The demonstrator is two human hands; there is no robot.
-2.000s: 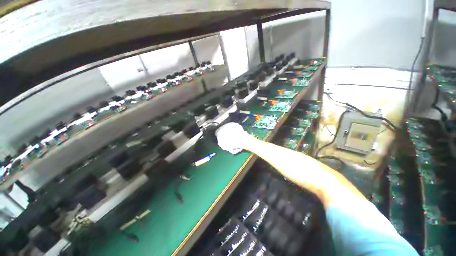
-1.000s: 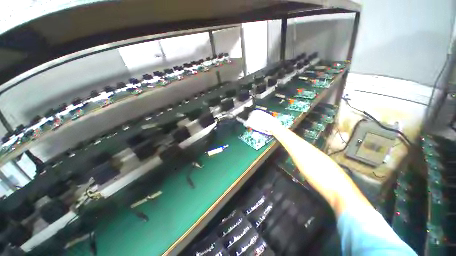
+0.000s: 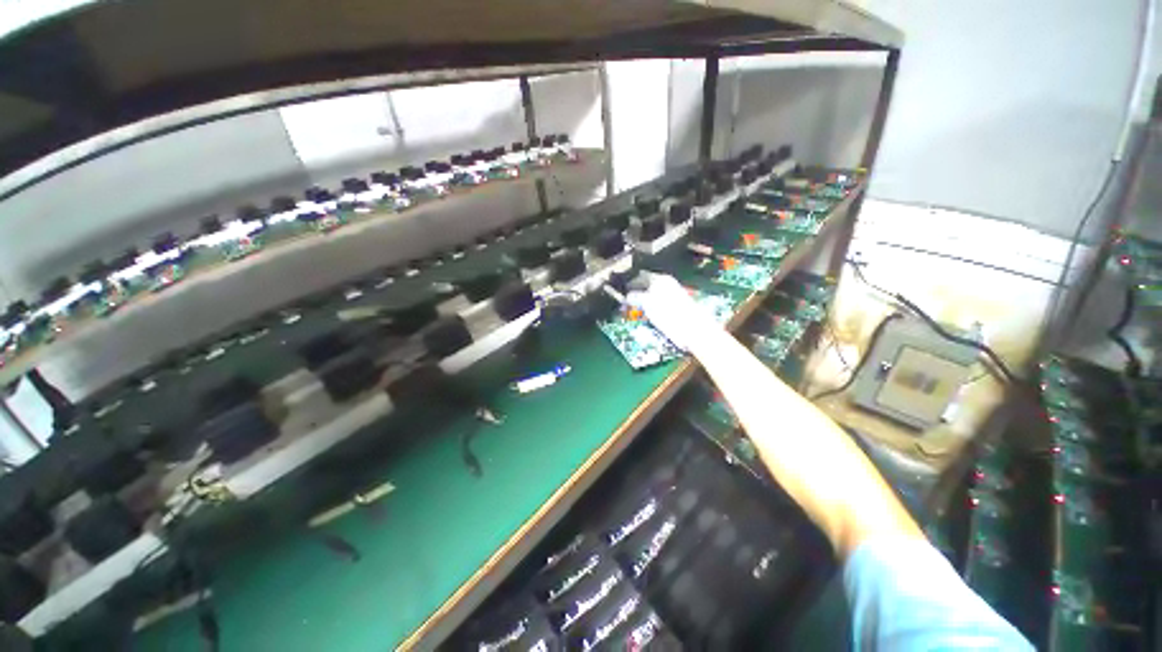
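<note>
My right hand [image 3: 660, 303], in a white glove, is over the orange-spot edge of a green circuit board [image 3: 640, 341] on the green shelf mat. Its fingers are small and blurred, so I cannot tell whether they grip the board or a lead. A white and blue plug-in stick [image 3: 542, 380] lies loose left of the board. More circuit boards [image 3: 747, 271] lie in a row beyond the hand. A black slotted tray [image 3: 726, 541] is below the shelf's front edge, with boards on edge in its left part. My left hand is not in view.
Black power adapters [image 3: 449, 338] and a white power strip [image 3: 296, 448] run along the back of the shelf. Loose black leads [image 3: 473, 455] and a pale strip [image 3: 353, 504] lie on the mat. A metal upright [image 3: 870, 140] stands at the far end. Another rack with boards is at right.
Two seconds ago my right hand was nearer the adapters, with no board directly under it. Since one second ago a board lies slightly turned and the hand is still beside it. The view has shifted.
</note>
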